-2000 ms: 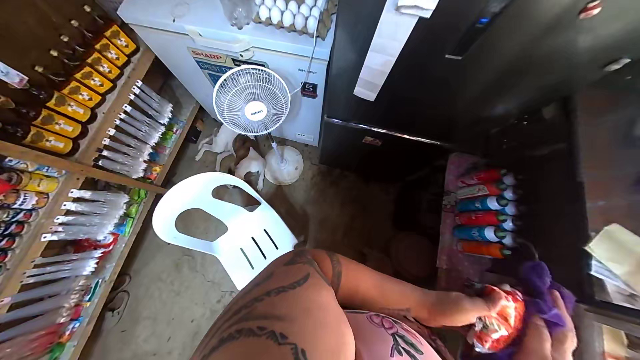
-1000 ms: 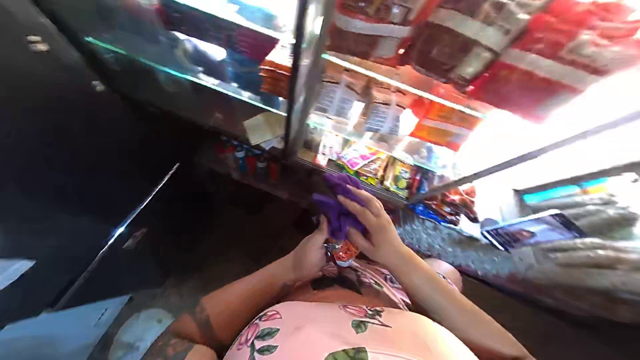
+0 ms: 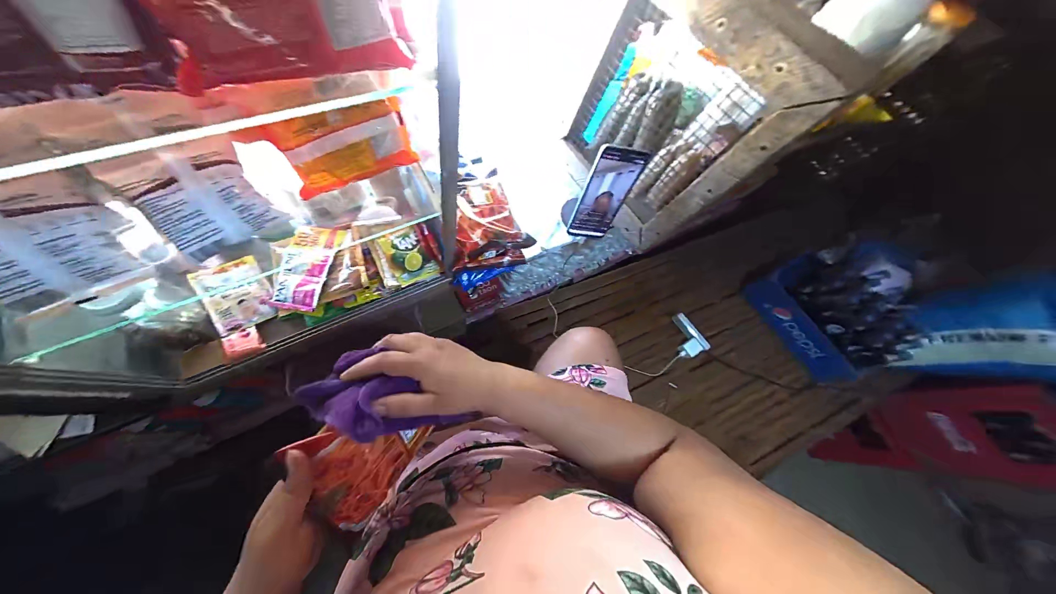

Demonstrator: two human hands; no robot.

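Note:
My left hand (image 3: 285, 524), at the lower left, grips a red and orange plastic snack packet (image 3: 351, 478) by its left side, with the thumb on its front. The packet lies close against my floral clothing. Above it, my right hand (image 3: 437, 375) clutches a crumpled purple cloth (image 3: 359, 404), which covers the packet's top edge. Beyond both hands is a glass display case (image 3: 330, 318) holding sachets (image 3: 305, 268) and larger packs.
A phone (image 3: 606, 190) leans by a wooden-framed wire cage (image 3: 701, 198) of packs. A white charger (image 3: 691, 338) with a cable lies on the slatted wooden surface (image 3: 726, 289). To the right are a blue Pepsi crate (image 3: 796, 330) and a red crate (image 3: 965, 437).
The view has swung strongly to the right, from the fan and white chair to the display case and crates. Both hands keep their hold on the packet and the purple cloth.

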